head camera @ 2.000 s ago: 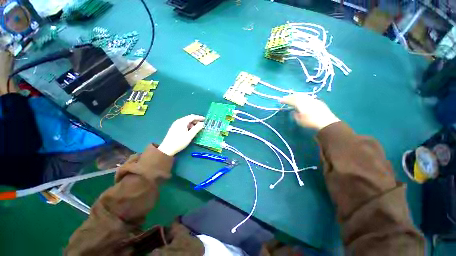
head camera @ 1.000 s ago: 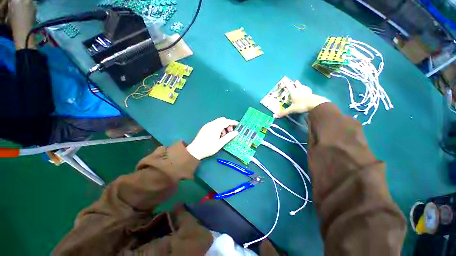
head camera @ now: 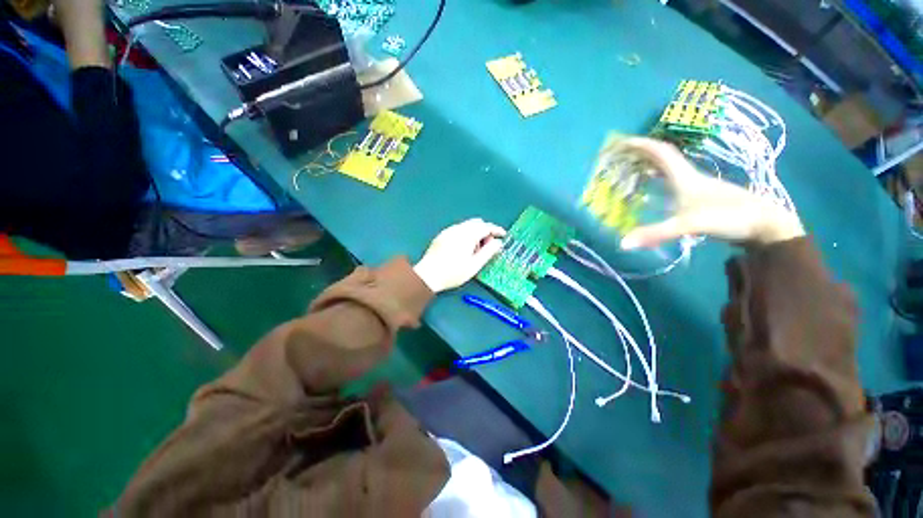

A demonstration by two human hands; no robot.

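Observation:
A green-faced circuit board panel lies near the bench edge, its white leads spread to the right. My left hand rests at its left edge, fingers curled, thumb and fingers touching it. My right hand is blurred and grips a yellow panel between thumb and fingers, with white leads trailing under the hand. A wired panel stack lies behind, its leads partly hidden by my right hand. Blue-handled flush cutters lie open below the green panel.
A black corded box stands at the left, with a yellow panel and thin wires beside it. Another bare yellow panel lies at the back. Small green boards lie at the top. A person's dark sleeve is at the left.
My right hand took hold of the panel behind the green one and moved it right, towards the stack. The view has shifted. My left hand stays at the green panel.

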